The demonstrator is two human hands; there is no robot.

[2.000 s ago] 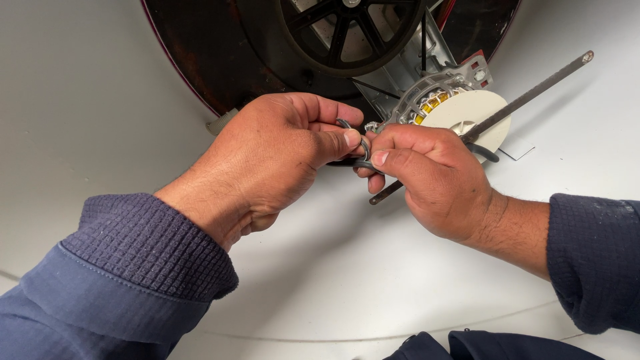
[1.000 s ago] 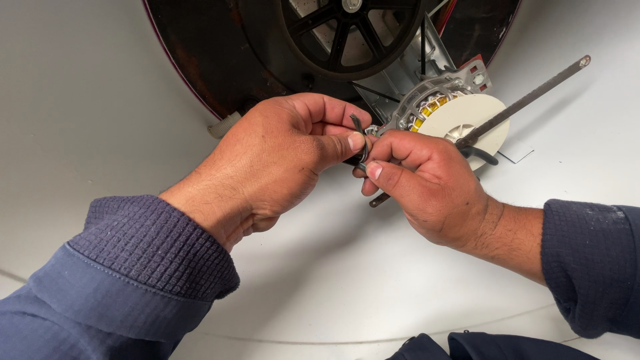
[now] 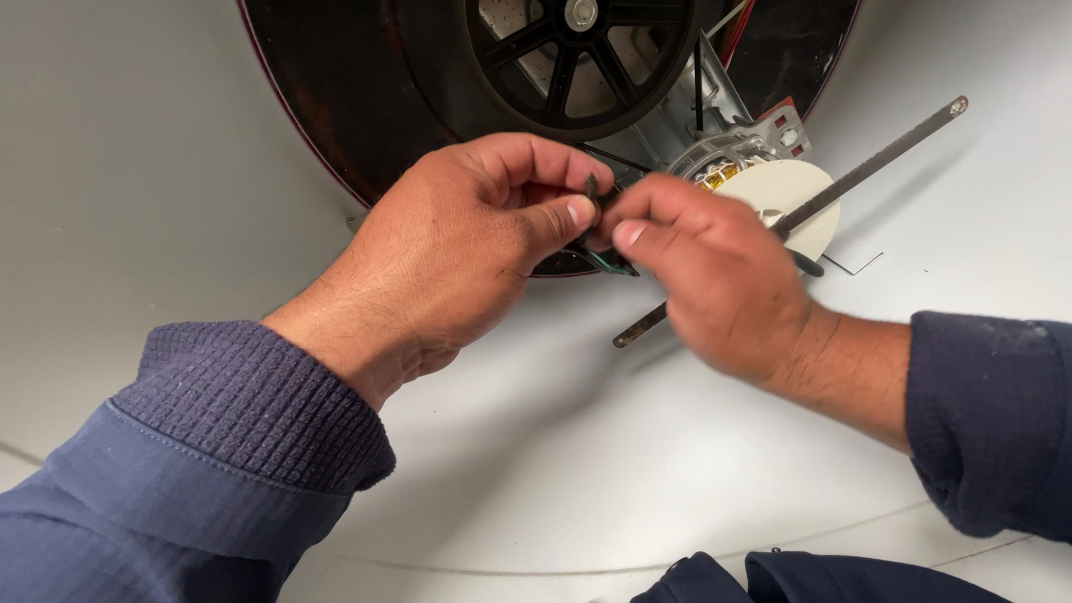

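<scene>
My left hand [image 3: 456,243] pinches a thin dark wire or cord [image 3: 592,186] between thumb and forefinger. Close against it on the right, my right hand [image 3: 724,268] is blurred, with thumb and fingers brought together at the same spot; whether they grip the cord cannot be told. Dark strands with a green one [image 3: 609,264] hang just below the fingertips. Behind my right hand sits a motor with yellow windings [image 3: 718,176] and a cream disc [image 3: 791,197]. A dark, narrow metal blade or strip [image 3: 879,176] crosses the disc diagonally, its lower end showing below my right hand.
A black spoked pulley wheel [image 3: 565,67] with a centre bolt is at the top, in front of a dark round drum [image 3: 335,92]. A metal bracket [image 3: 783,134] stands beside the motor. A pale curved surface [image 3: 519,469] surrounds these parts.
The strands with the green one now show below the fingertips, where the earlier frames do not show them plainly. Both hands remain close together at about the same place.
</scene>
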